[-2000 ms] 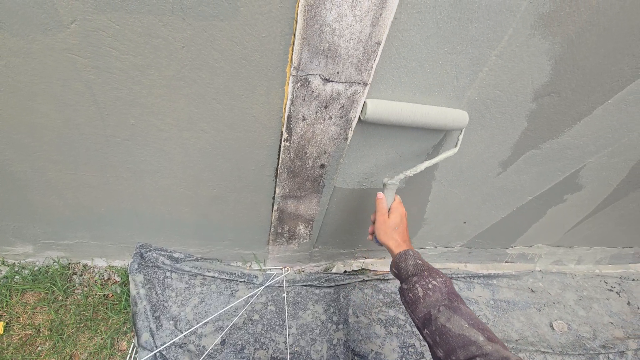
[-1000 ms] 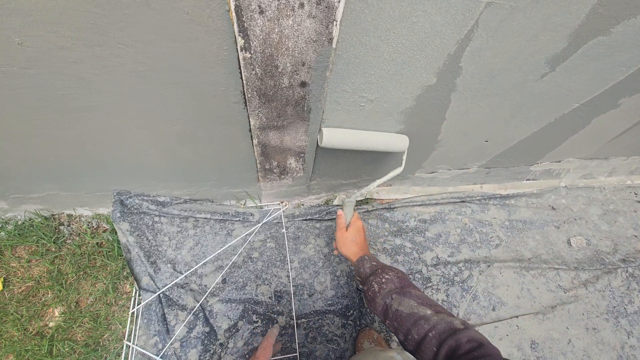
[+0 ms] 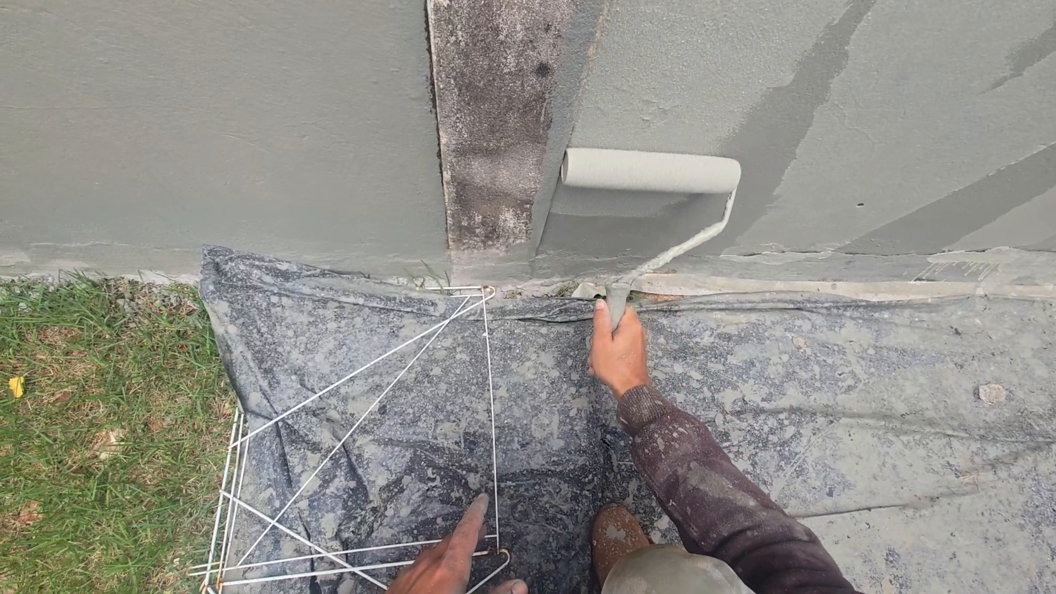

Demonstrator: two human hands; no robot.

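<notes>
My right hand (image 3: 620,351) is closed around the grip of a paint roller (image 3: 652,171), whose pale, paint-coated sleeve lies level against the grey wall (image 3: 693,91), just right of a bare, stained pillar strip (image 3: 499,115). The roller's wire frame is caked with paint. At the bottom edge my left hand (image 3: 450,557) is partly in view, fingers apart, over a white wire frame (image 3: 493,412); whether it touches the wires cannot be told. A paint-spattered dark sheet (image 3: 396,462) covers the ground beneath both hands.
Grass (image 3: 107,462) borders the sheet on the left. A paint-spotted brown shoe (image 3: 615,536) stands on the sheet below my right forearm. The sheet's upper edge bunches along the wall's base (image 3: 825,286). Darker grey patches streak the wall at right.
The roller has moved down the wall beside the pillar strip from its place two seconds ago. My left hand has come into view at the bottom. The view has tilted downward.
</notes>
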